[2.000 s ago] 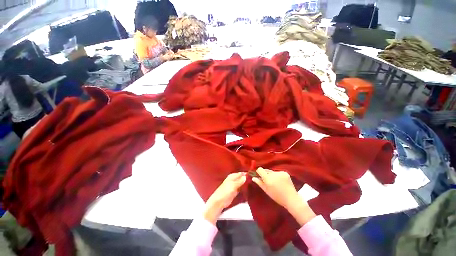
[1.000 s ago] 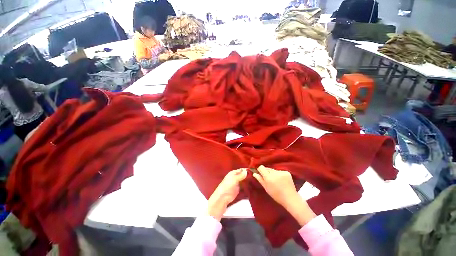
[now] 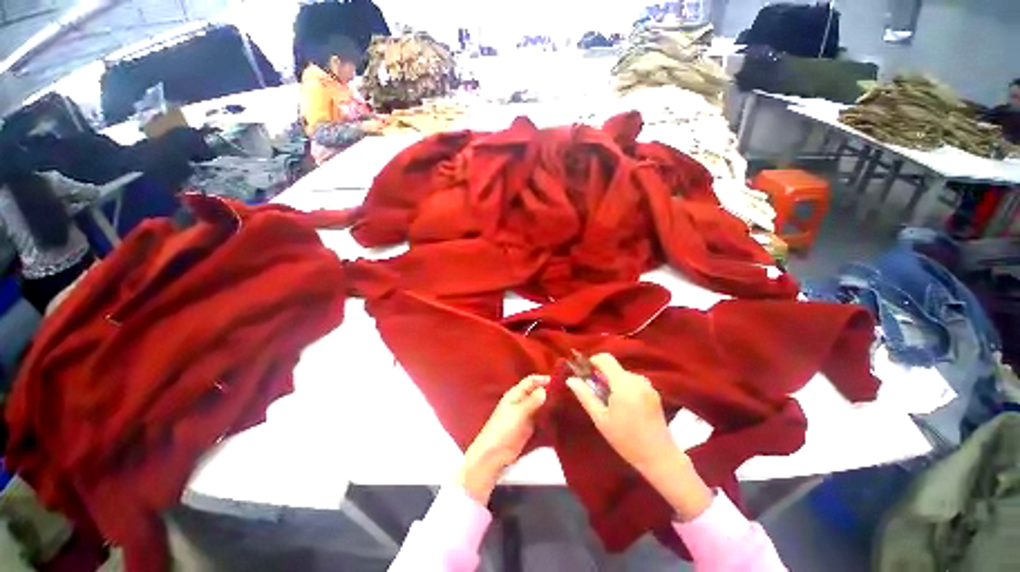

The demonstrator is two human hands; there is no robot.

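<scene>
A red garment (image 3: 459, 358) lies spread over the near part of the white table, with a pale line near its neck. My left hand (image 3: 512, 427) pinches the cloth near the middle of the garment. My right hand (image 3: 629, 416) is just to its right and holds small dark thread snips (image 3: 586, 373), their tips pointing up and left over the cloth. The blades are small and blurred. I cannot see any thread end at the fingertips.
A large pile of red garments (image 3: 537, 201) sits behind the work. Another red pile (image 3: 190, 324) hangs over the table's left edge. Blue denim (image 3: 917, 296) and an orange stool (image 3: 792, 207) are at right. A person in orange (image 3: 327, 98) works at the back left.
My right hand has moved slightly up and away from my left fingertips, and the snips now show in it. My left hand has stayed about in place. The garment lies much as before.
</scene>
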